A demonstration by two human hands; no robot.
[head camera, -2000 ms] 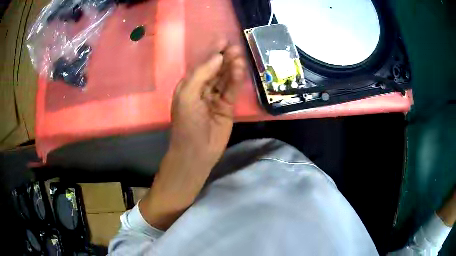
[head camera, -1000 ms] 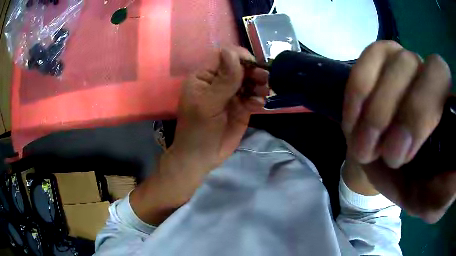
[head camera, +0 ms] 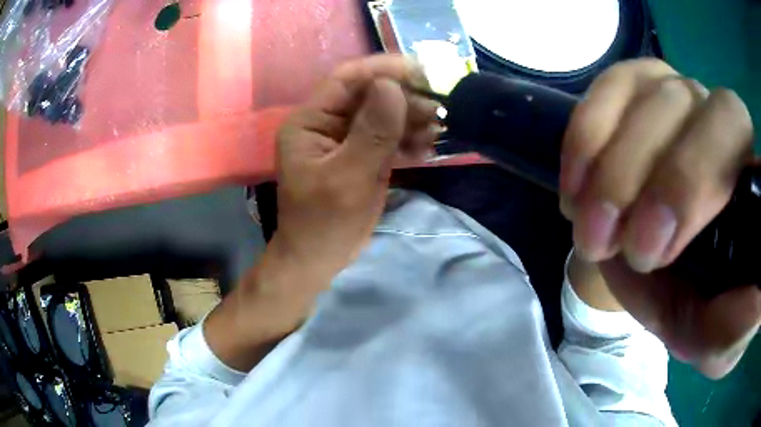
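Note:
My right hand (head camera: 659, 192) grips a thick black electric screwdriver (head camera: 513, 121) that points left. My left hand (head camera: 346, 150) has its thumb and fingers pinched at the screwdriver's bit tip; what is between them is too small and hidden to tell. Behind the hands, a black housing (head camera: 638, 37) lies on the red-pink surface. It holds a white round disc (head camera: 551, 29) and a power supply board under a clear shiny cover (head camera: 425, 33). The screwdriver and my fingers hide the board's near end.
A clear plastic bag with dark pieces (head camera: 54, 83) lies on the red-pink surface (head camera: 133, 167) at the upper left. Black units (head camera: 67, 325) stand in rows beside brown cardboard (head camera: 125, 308) at the lower left. A green surface (head camera: 705, 42) is at the right.
My right hand has come in with the screwdriver, and my left fingers have closed at its tip. Over the last second, the surface, bag and housing have shifted up and left in view.

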